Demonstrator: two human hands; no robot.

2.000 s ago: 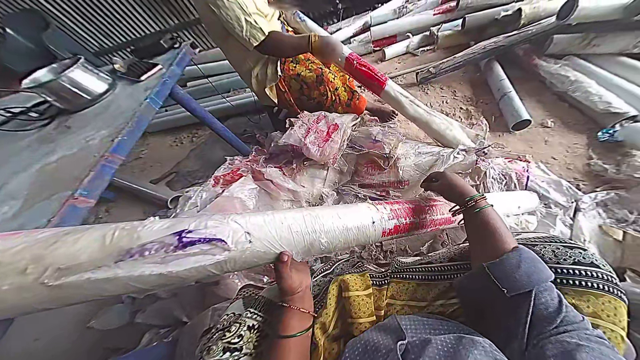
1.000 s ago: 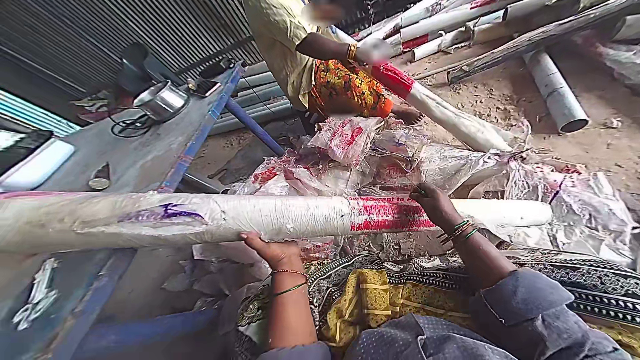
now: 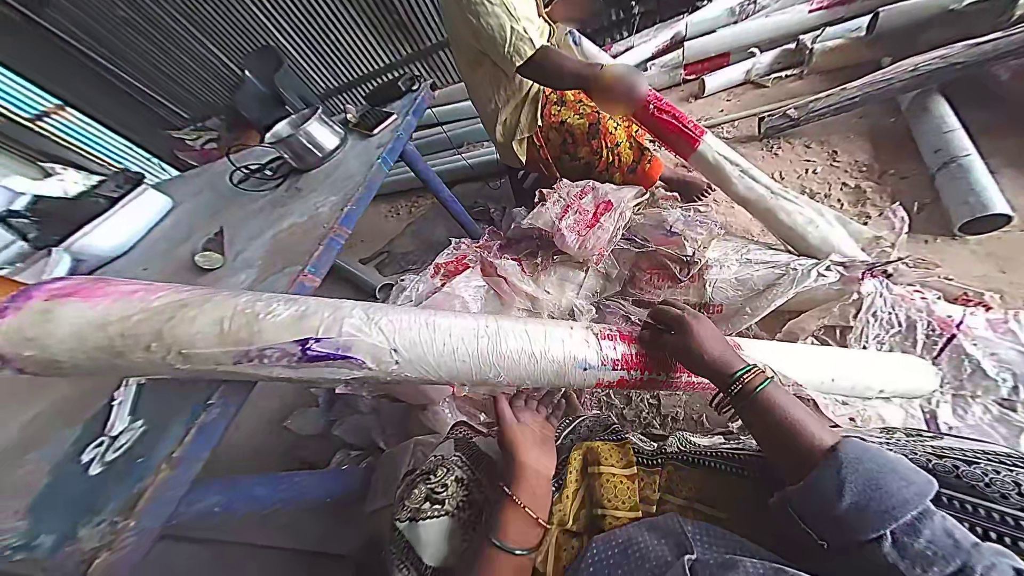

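A long white roll wrapped in plastic film (image 3: 480,348) lies across my view, its left part over a blue-edged table, its rounded white end at the right. Red printing and purple marks show on the film. My left hand (image 3: 530,420) is under the roll's near side, palm up, fingers spread. My right hand (image 3: 680,340) rests on the red printed band, its bent fingertips pinching at the film there; whether film is between them is hard to see. Beyond the roll lies a heap of crumpled clear plastic film (image 3: 584,232) with red print.
A metal pot (image 3: 308,138), a black cable and a phone-like object stand on the table (image 3: 264,188); scissors (image 3: 114,444) lie at its near left. A person (image 3: 512,88) sits ahead holding another wrapped roll (image 3: 760,188). Pipes (image 3: 952,160) lie on the ground.
My right hand has moved from above the printed band down onto it. My left hand has turned from the roll's lower edge to palm up below it. The view has swung left.
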